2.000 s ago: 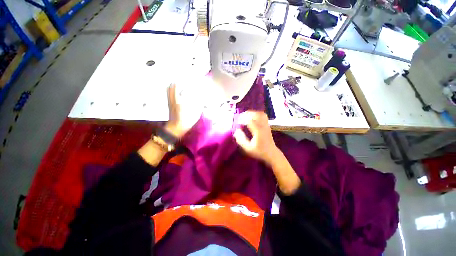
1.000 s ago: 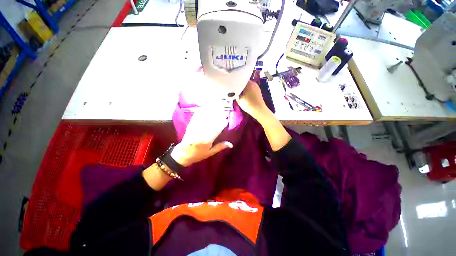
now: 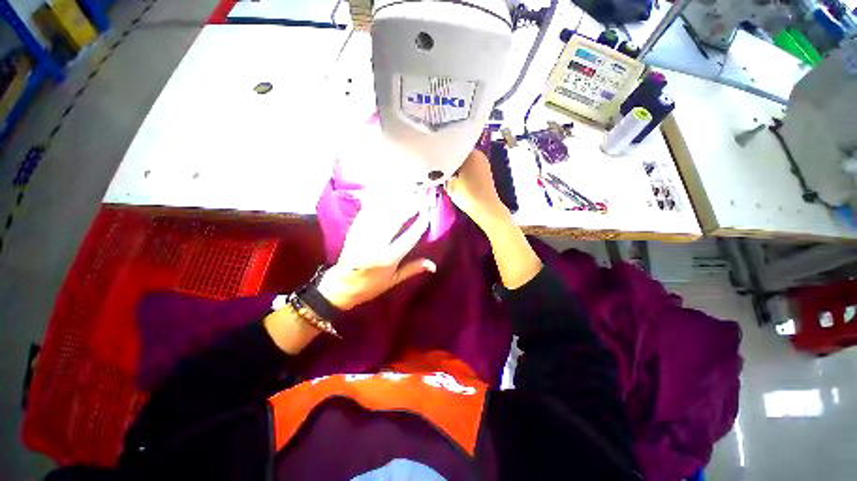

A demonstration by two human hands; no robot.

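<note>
The maroon garment (image 3: 442,291) runs from my lap up under the head of the white JUKI sewing machine (image 3: 434,85). It looks bright magenta under the lamp. My left hand (image 3: 376,254) lies flat on the cloth just left of and below the needle, fingers washed out by glare, thumb out to the right. My right hand (image 3: 477,193) is at the right side of the needle area, its fingertips partly hidden by the machine head; its grip cannot be made out. The needle and presser foot are mostly lost in glare.
A red crate (image 3: 75,329) is at lower left. More maroon cloth (image 3: 658,357) is heaped at right. On the table's right are snips (image 3: 573,193), a purple tangle (image 3: 551,145), a control panel (image 3: 592,80) and a white thread cone (image 3: 627,131). Another machine (image 3: 827,122) stands far right.
Since the oldest frame, my left hand has moved from beside the cloth onto it, and my right hand has moved up beside the machine head. Over the last second both hands have barely moved.
</note>
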